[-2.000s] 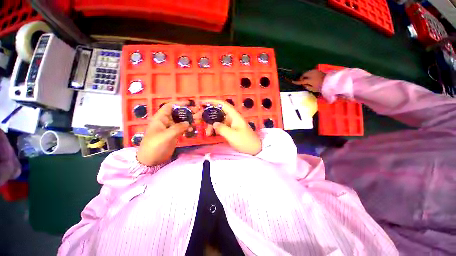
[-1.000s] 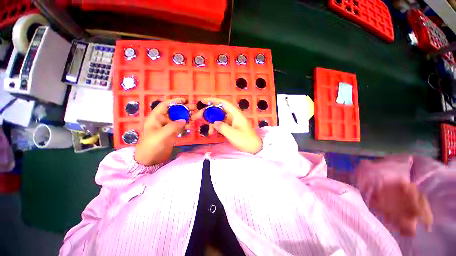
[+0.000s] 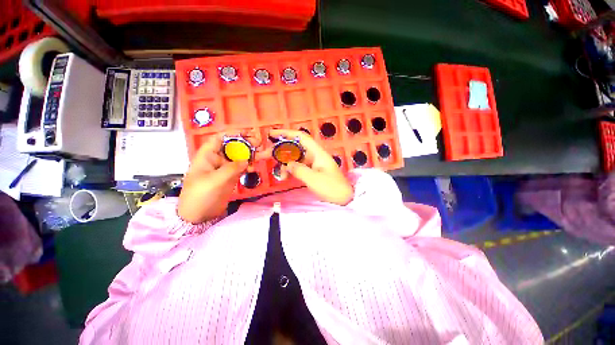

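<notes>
My left hand (image 3: 208, 180) holds a round watch head (image 3: 237, 150) by its rim; its glass faces up and looks yellow. My right hand (image 3: 317, 172) holds another watch head (image 3: 288, 152), its glass brownish orange. The two are side by side, a little apart, above the near part of the red-orange watch tray (image 3: 237, 106). Silvery case backs (image 3: 288, 74) lie in the tray's far row. Dark watch heads (image 3: 354, 125) sit in pockets at the right. My hands hide some near pockets.
A calculator (image 3: 154, 101) and a white box with a tape roll (image 3: 34, 65) stand left. A white cylinder (image 3: 84, 205) lies lower left. Right are paper with a pen (image 3: 413, 126) and a smaller red tray (image 3: 500, 128) with a pale slip. Coworkers' sleeves show at both sides.
The glass of both watch heads has gone from dark to blue to yellow and orange. The coworker's hand at the right has left the small tray. The view has shifted and turned slightly.
</notes>
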